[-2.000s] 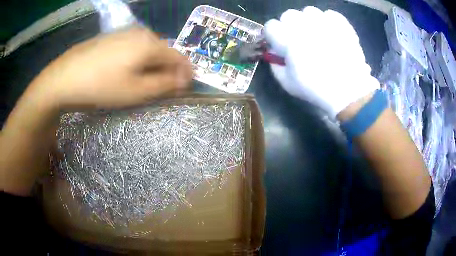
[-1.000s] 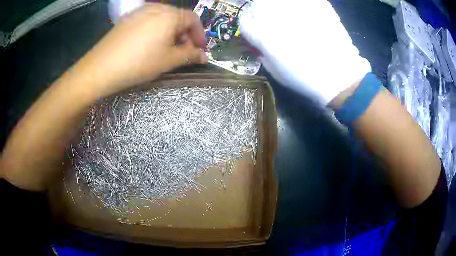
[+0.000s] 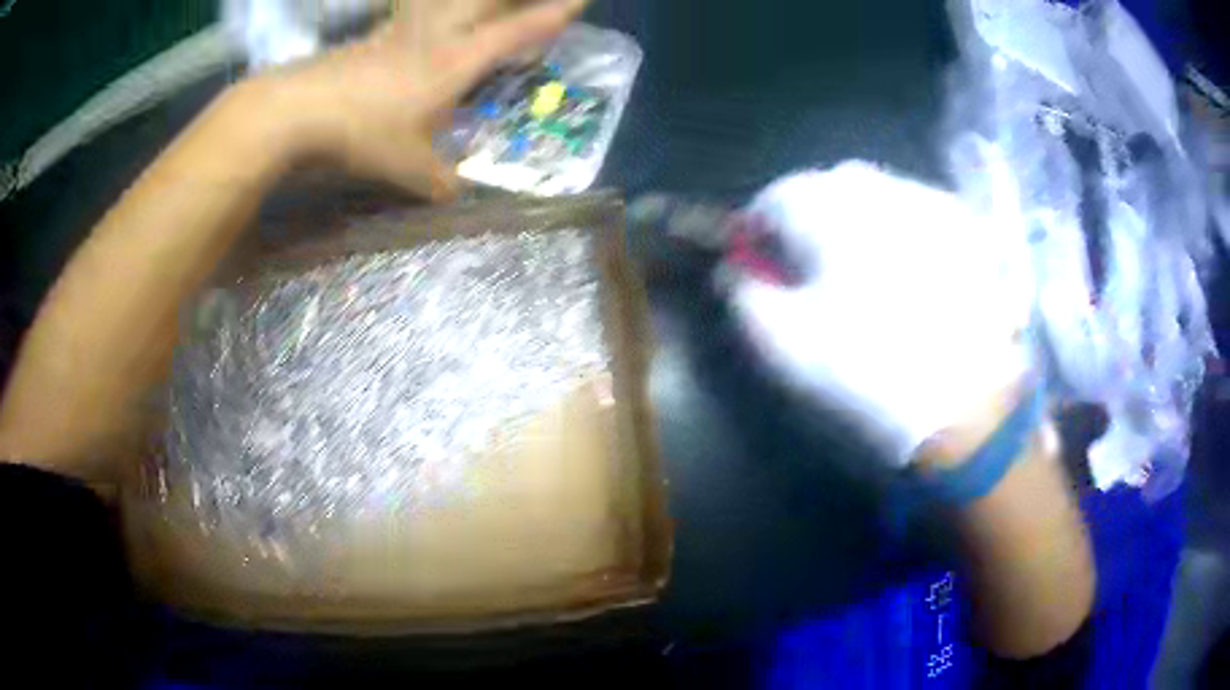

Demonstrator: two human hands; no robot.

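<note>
The open white socket housing [image 3: 610,132] with its green circuit board and a yellow block lies behind the cardboard tray [image 3: 637,445]. My bare left hand [image 3: 405,88] is at the housing's left side, fingers spread, thumb near its lower left edge; blur hides whether it touches. My gloved right hand [image 3: 884,290] is closed on red-handled pliers [image 3: 762,249], right of the tray and away from the housing. The jaws point left and are blurred. Many thin silver pins [image 3: 405,364] are massed in the tray.
White units in clear bags [image 3: 1099,243] are stacked at the right. Blue material [image 3: 850,627] shows at the lower right. A pale curved rail [image 3: 128,108] runs at the upper left. A bagged white piece [image 3: 277,30] is behind my left hand.
My right hand with the pliers has moved down, away from the housing. My left hand's fingers have opened out beside the housing. The camera view has shifted, and more blue shows at lower right.
</note>
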